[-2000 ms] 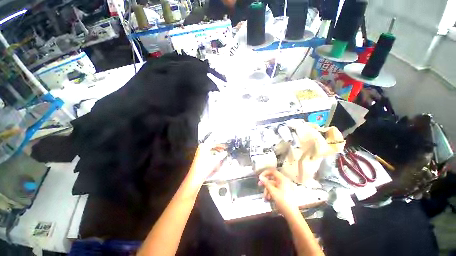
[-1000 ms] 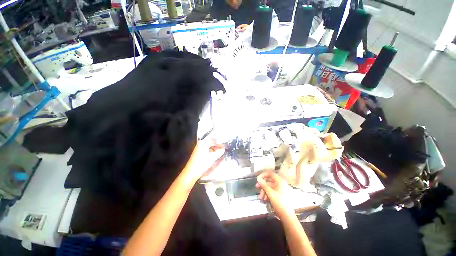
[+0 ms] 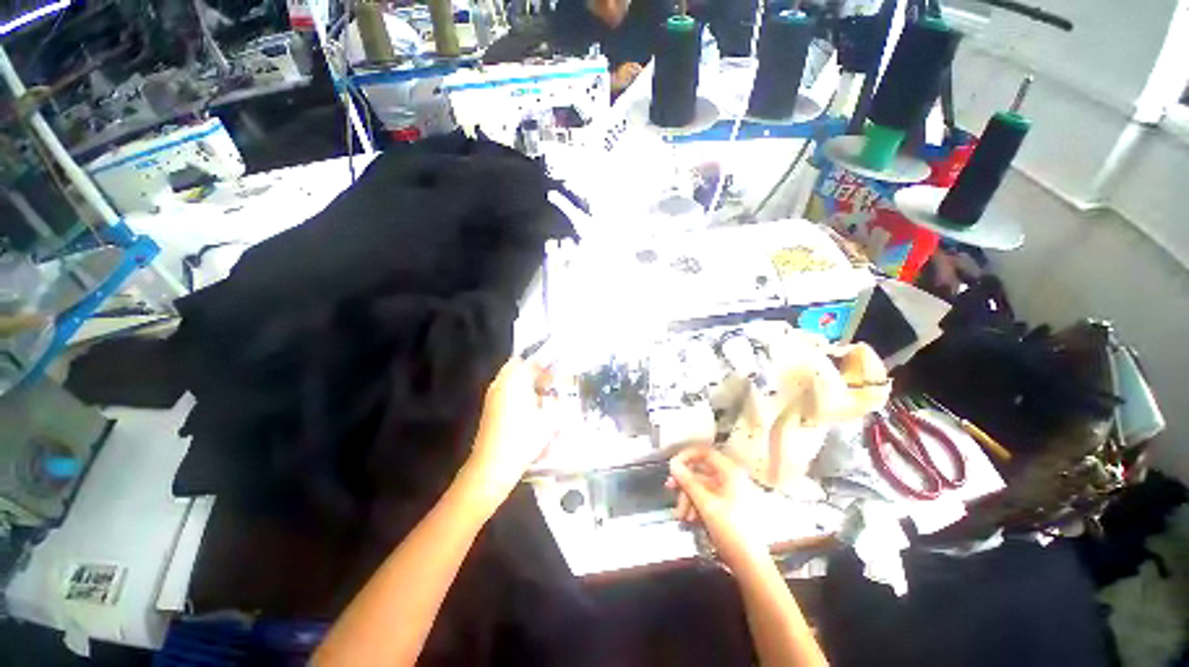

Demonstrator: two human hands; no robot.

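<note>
The white overlock machine [image 3: 756, 267] stands in front of me under strong lamp glare. Its needle area [image 3: 619, 391] is a small dark metal cluster, partly washed out. My left hand [image 3: 515, 414] is at the left side of this area, fingers up near the metal parts; glare hides whether it holds anything. My right hand [image 3: 708, 485] is below and right of the needle area, beside the dark opening of the pale front cover [image 3: 593, 538], thumb and fingers pinched together. No thread is clearly visible between them.
A large black fabric heap [image 3: 352, 313] lies left of the machine. A cream cloth [image 3: 795, 404] and red-handled scissors [image 3: 917, 451] lie right. Thread cones [image 3: 675, 72] stand behind. A blue basket [image 3: 241, 644] is low left. Another person's hand [image 3: 626, 76] shows at the back.
My left hand has shifted slightly left and away from the needle area, its fingers turned more upward. My right hand stays almost in place. The view tilted slightly since the oldest frame.
</note>
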